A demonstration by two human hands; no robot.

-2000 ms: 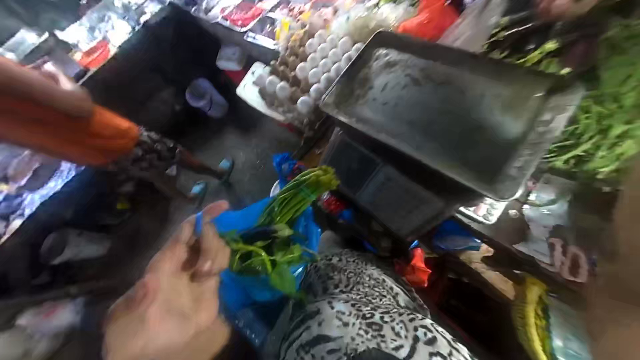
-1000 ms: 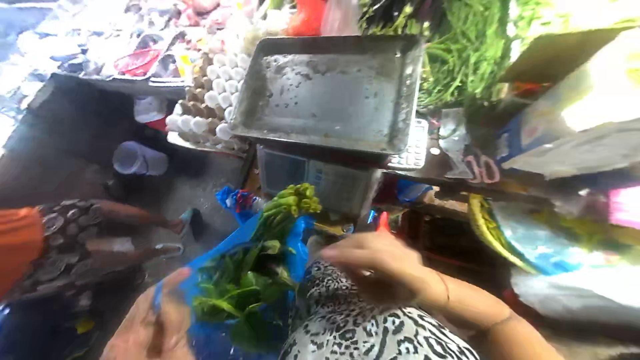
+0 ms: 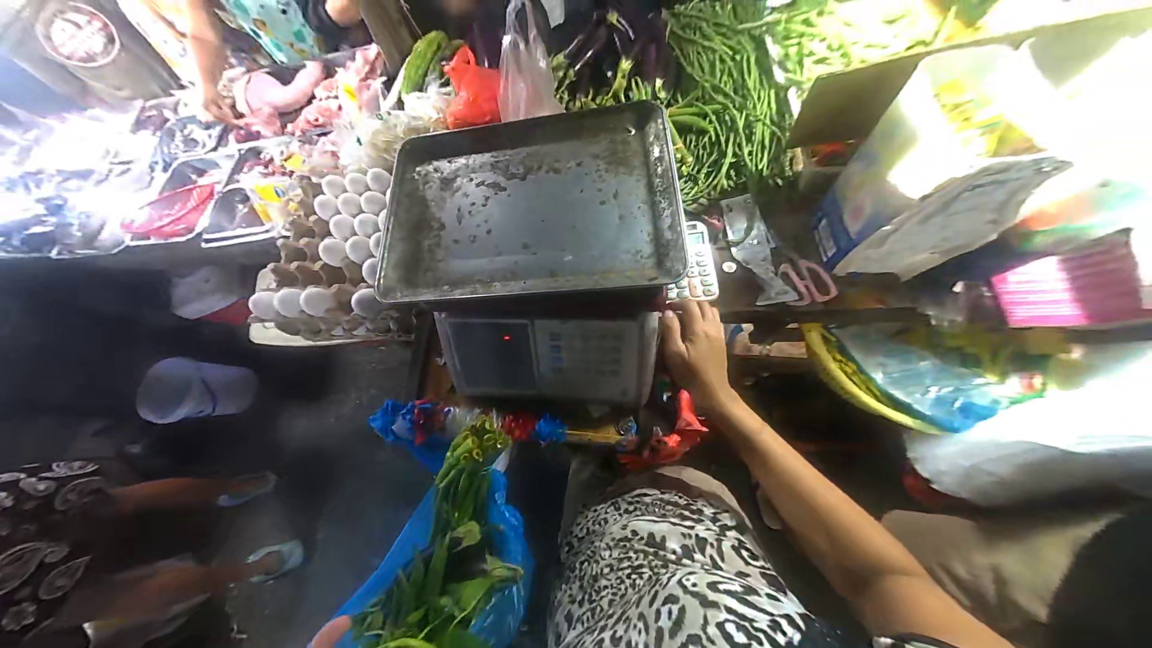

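A blue plastic bag with a bunch of leafy greens hangs at lower centre-left. Only a bit of my left hand shows, at the bag's lower left edge; its grip is mostly out of frame. Reaching forward, my right hand rests by the right side of the digital scale, just below a white calculator; its fingertips are near the calculator's lower edge, and whether it grips anything is unclear. On the scale sits a worn metal tray holding nothing.
White eggs in cartons stand left of the tray. Green long beans lie behind it, beside a red plastic bag. Pink-handled scissors are at right. Another person's hand touches meat at upper left. A white bucket stands below.
My right hand has moved forward from above my lap to the scale's right side. The bag of greens is lower in view, and my left hand has mostly left the frame.
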